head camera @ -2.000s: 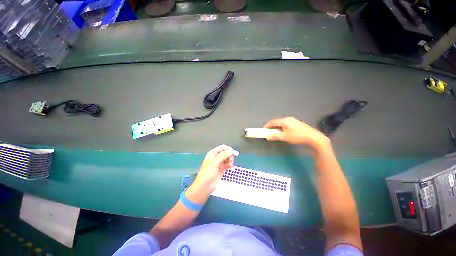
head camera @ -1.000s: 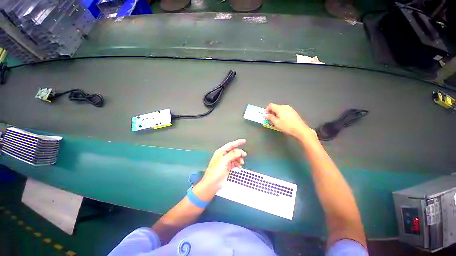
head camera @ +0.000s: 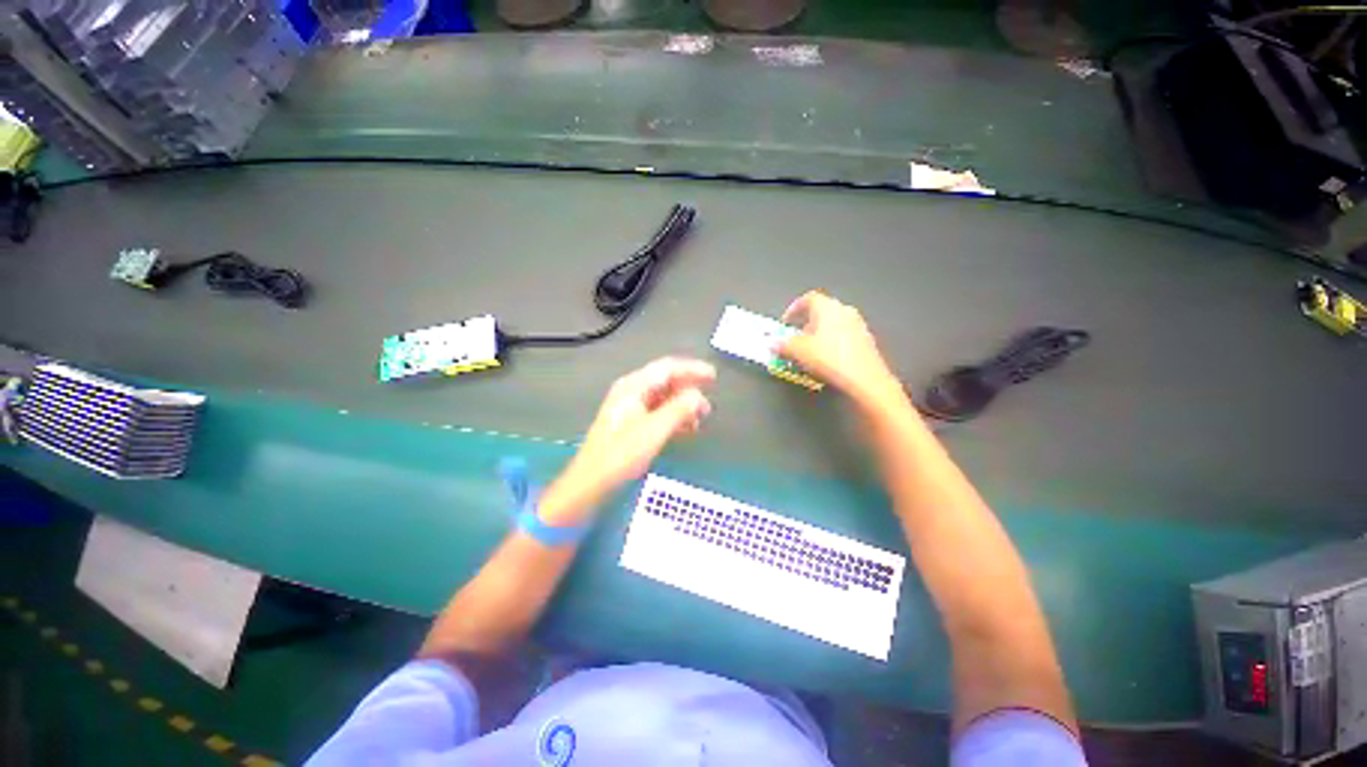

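My right hand (head camera: 828,342) grips the right part of a circuit board (head camera: 745,336), which lies green-white side up on the belt with a yellow lower edge. A black power cord (head camera: 1008,370) lies to the right, past my wrist. My left hand (head camera: 654,414), with a blue wrist strap (head camera: 549,525), is just left of the board, not touching it. Its fingers are bent and close together; whether a tiny piece is between them cannot be told. The white adhesive pad sheet (head camera: 765,565) with rows of dark squares lies on the teal mat.
A second board (head camera: 439,349) with looped cord lies left of my hands, another (head camera: 137,268) farther left. Striped stack (head camera: 108,420) at left edge, clear trays (head camera: 165,75) upper left, metal box with red display (head camera: 1274,659) lower right, black box (head camera: 1252,120) upper right, yellow board (head camera: 1328,304) far right.
The board in my right hand has gone from edge-on to flat, green-white side up. My left hand has moved up from the pad sheet toward the board. The whole view has shifted slightly.
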